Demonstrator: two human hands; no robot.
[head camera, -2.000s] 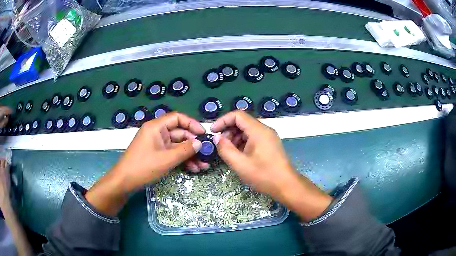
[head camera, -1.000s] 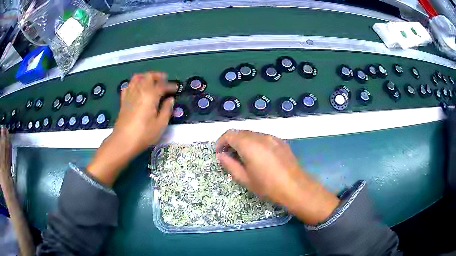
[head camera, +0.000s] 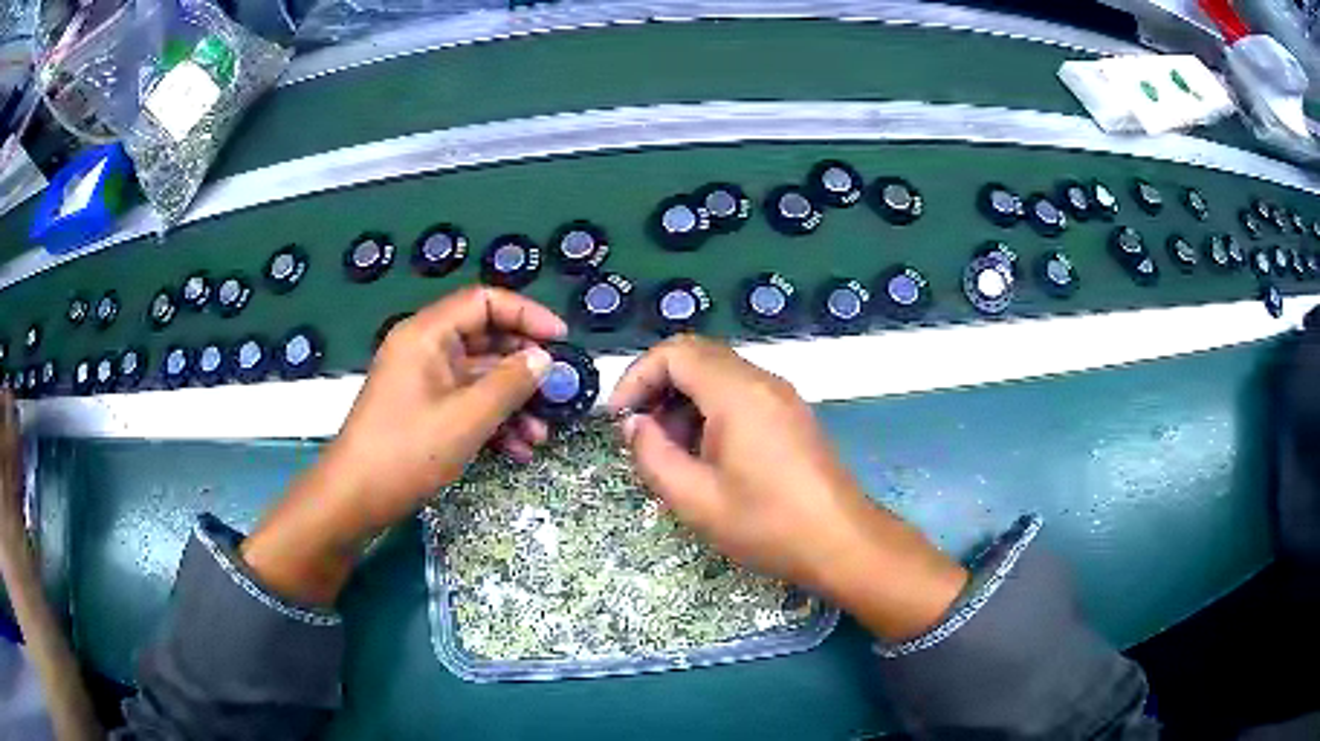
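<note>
My left hand (head camera: 434, 398) holds a black speaker driver (head camera: 563, 381) by its left side, its bluish round centre facing up, over the far edge of the parts tray. My right hand (head camera: 724, 449) is just right of the driver, thumb and forefinger pinched together. A tiny pale piece, likely a terminal tab (head camera: 623, 414), shows at its fingertips; its shape is too small to tell. The clear parts tray (head camera: 637, 669), heaped with tiny white, green and yellowish pieces, lies below both hands.
Rows of black drivers stand on the green conveyor belt (head camera: 955, 326) beyond a white rail (head camera: 1013, 352). A bag of small parts (head camera: 196, 123) and blue box (head camera: 80, 200) are upper left. A white packet (head camera: 1144, 94) is upper right. Another person's arm shows at the left edge.
My left hand has come back from the belt with a driver in it. My right hand has lifted slightly toward the driver. The drivers on the belt sit slightly differently in view.
</note>
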